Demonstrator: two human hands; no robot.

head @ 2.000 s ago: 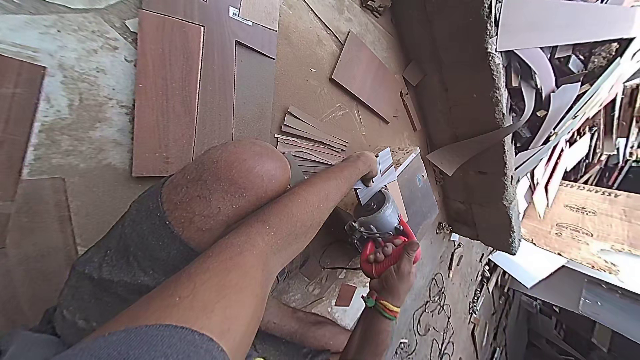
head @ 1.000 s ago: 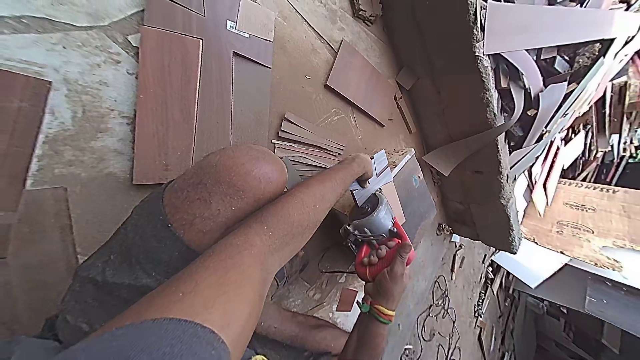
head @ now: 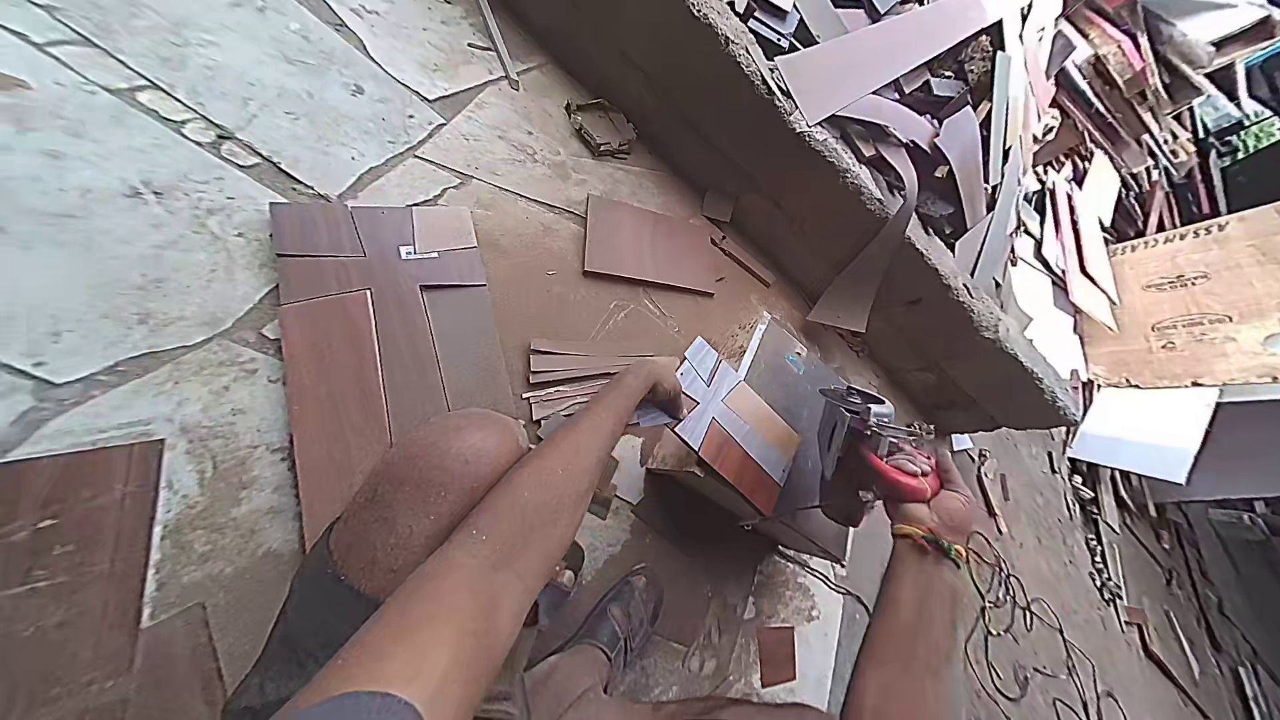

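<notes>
My right hand [head: 915, 475], with a braided wristband, grips the red handle of a circular-bladed handheld power saw [head: 865, 440]. The saw is held over the right part of a grey-topped work block [head: 800, 375], clear of the small panel. My left hand [head: 662, 388] is at the left edge of that small panel [head: 712, 405], which has pale grey strips in a cross form and orange and tan rectangles. Its fingers are partly hidden, so whether they grip the panel is unclear. Thin brown strips [head: 580, 365] fan out on the ground beside my left hand.
A larger brown panel with a cross-shaped pattern [head: 400, 340] lies on the stone paving at left. A loose brown board [head: 650, 245] lies beyond the strips. A concrete slab wall [head: 800, 180] runs diagonally, with heaped offcuts [head: 1060, 130] behind it. A cable [head: 1010, 610] coils on the ground at right.
The saw in my right hand has moved right, away from the small panel, leaving more of that panel's surface visible. My left hand remains near the panel. The view has shifted noticeably.
</notes>
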